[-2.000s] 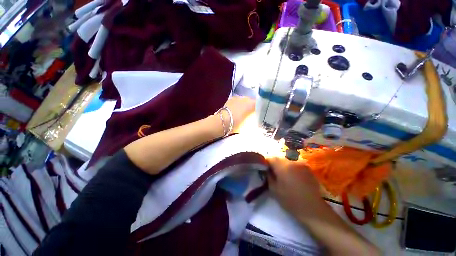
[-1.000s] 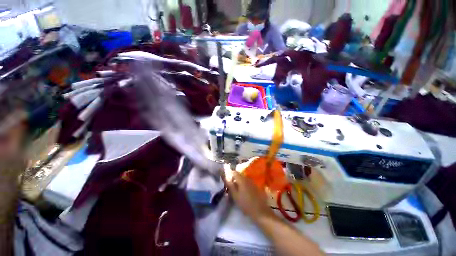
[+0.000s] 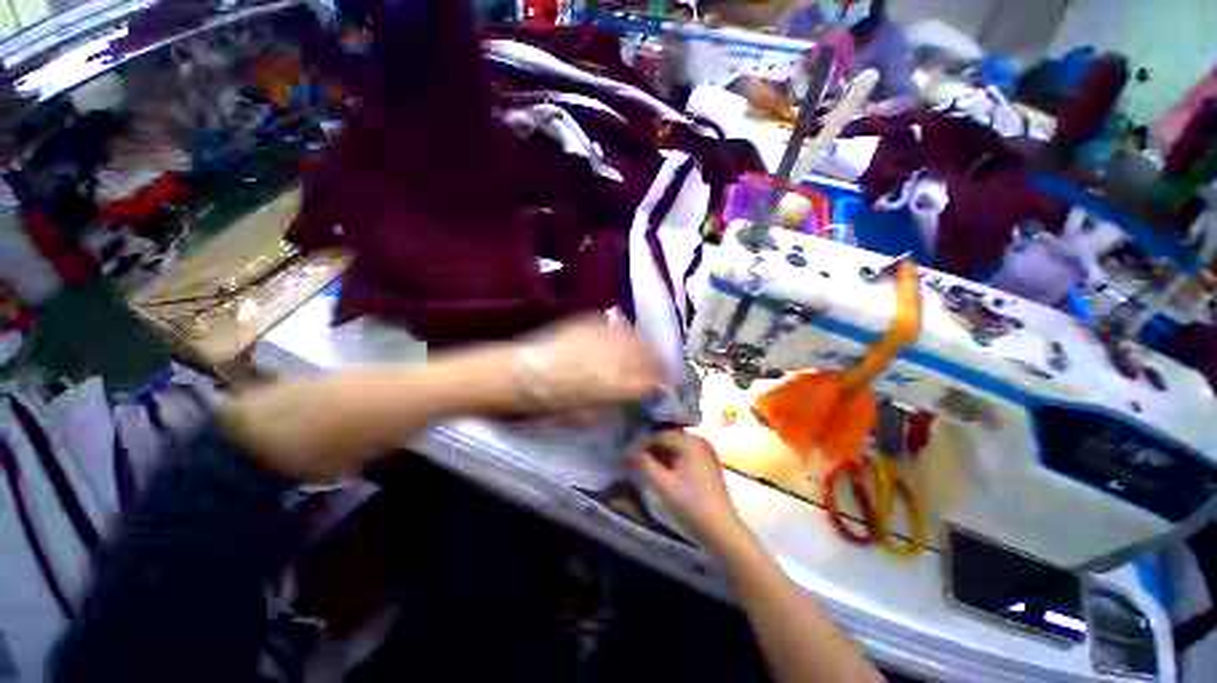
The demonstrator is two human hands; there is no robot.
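My left hand [image 3: 587, 363] is blurred, with curled fingers, at the lower end of a white piece with a maroon stripe [image 3: 658, 254], left of the sewing machine head [image 3: 727, 314]. My right hand [image 3: 678, 470] is just below it, fingers bent close together near the table's front edge. A small bluish-grey and dark blur lies between the hands; I cannot tell whether it is cloth or a tool, nor what either hand grips. The striped piece runs up and back from the hands. Maroon panels [image 3: 441, 227] are bunched up behind my left forearm.
An orange tuft [image 3: 817, 411] and yellow-orange strap [image 3: 897, 327] hang on the machine. Scissors with red and yellow loops [image 3: 897, 514] and a flat black rectangle [image 3: 1014, 584] lie at right. White striped pieces [image 3: 67, 467] are heaped at left. Another person [image 3: 874, 60] sits behind.
My left hand has come from the far left to beside my right hand. The maroon panels have moved up and back. The blurred whitish piece now shows as a striped piece beside the machine.
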